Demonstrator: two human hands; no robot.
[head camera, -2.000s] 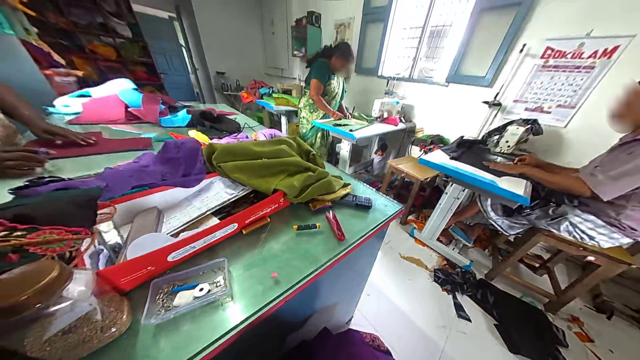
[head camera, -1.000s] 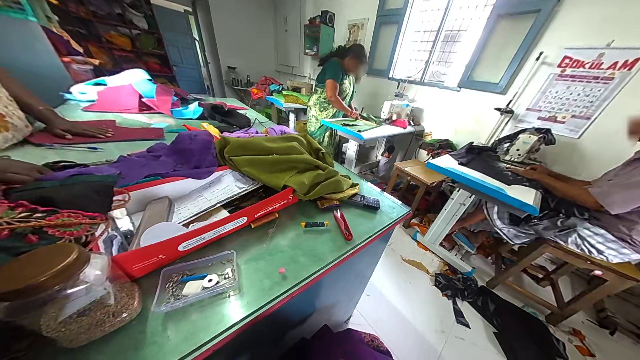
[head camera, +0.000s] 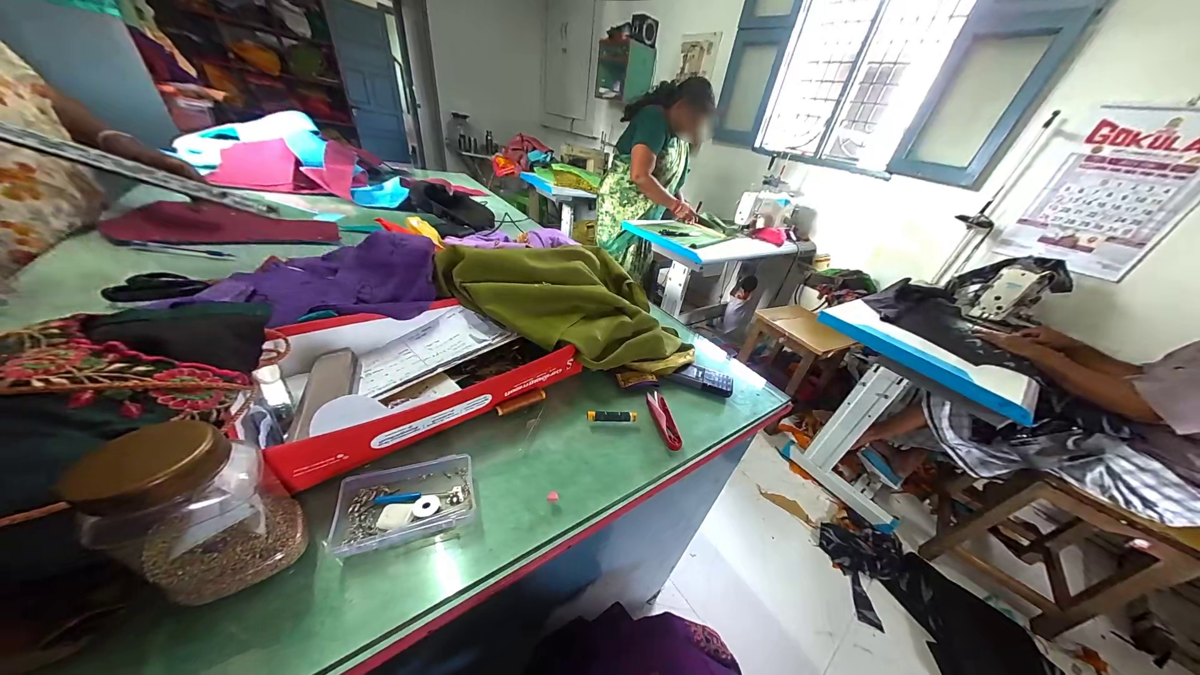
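Note:
Neither my left hand nor my right hand is in the frame. A red cardboard box (head camera: 422, 412) holding papers lies on the green counter (head camera: 525, 487). Olive green cloth (head camera: 562, 300) drapes over its far corner, with purple cloth (head camera: 347, 277) behind it. In front of the box is a clear plastic tray (head camera: 403, 503) of small metal pieces and a white bobbin. To its left stands a jar with a brown lid (head camera: 220, 534). Red thread snips (head camera: 664, 422), a dark thread spool (head camera: 611, 416) and a black remote control or phone (head camera: 703, 379) lie near the counter's right edge.
Across the counter at far left, another person's hand (head camera: 155, 155) is by a long ruler (head camera: 141, 169) over maroon cloth (head camera: 216, 225). A person stands at a sewing table (head camera: 694, 246); another sews at right (head camera: 937, 361). Wooden stools (head camera: 806, 333) and black cloth scraps (head camera: 970, 605) occupy the floor.
The other person's hand at far left, earlier flat on the maroon cloth, has lifted and moved back. A long ruler now extends over that cloth. The items on the near counter have not moved.

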